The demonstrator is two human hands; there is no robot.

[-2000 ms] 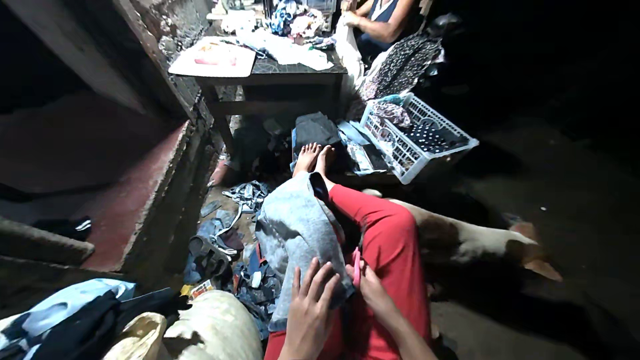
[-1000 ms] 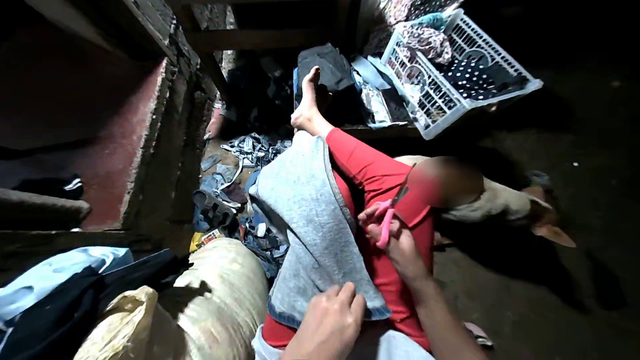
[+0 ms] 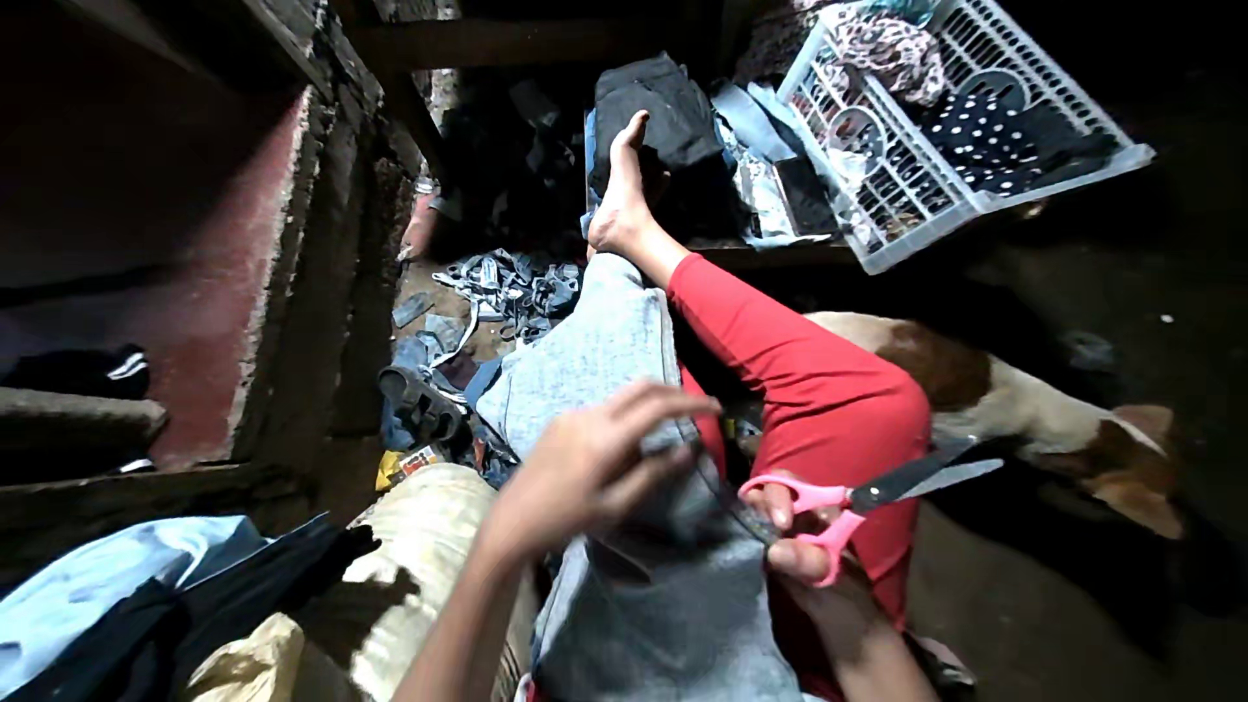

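Pink-handled scissors (image 3: 846, 504) are in my right hand (image 3: 814, 570), fingers through the loops, the blades parted slightly and pointing right. The fingertips of that hand are at the hem of a grey denim garment (image 3: 673, 604), which lies over my lap and left leg. Blurred, my left hand (image 3: 585, 468) is over the denim with its fingers apart and nothing seen in them. My right leg, in red trousers (image 3: 838, 419), is bent beside the cloth.
A white-and-brown dog (image 3: 1033, 400) lies on the floor at the right. A plastic crate (image 3: 985, 200) of cloth stands at the upper right, near folded dark fabric (image 3: 658, 107). Denim scraps (image 3: 507, 288) litter the floor. A stuffed pale sack (image 3: 419, 565) is at the lower left.
The view has tilted down, away from the table and the other person. My left hand has lifted from the denim's lower edge. The scissors now point right, their blades apart.
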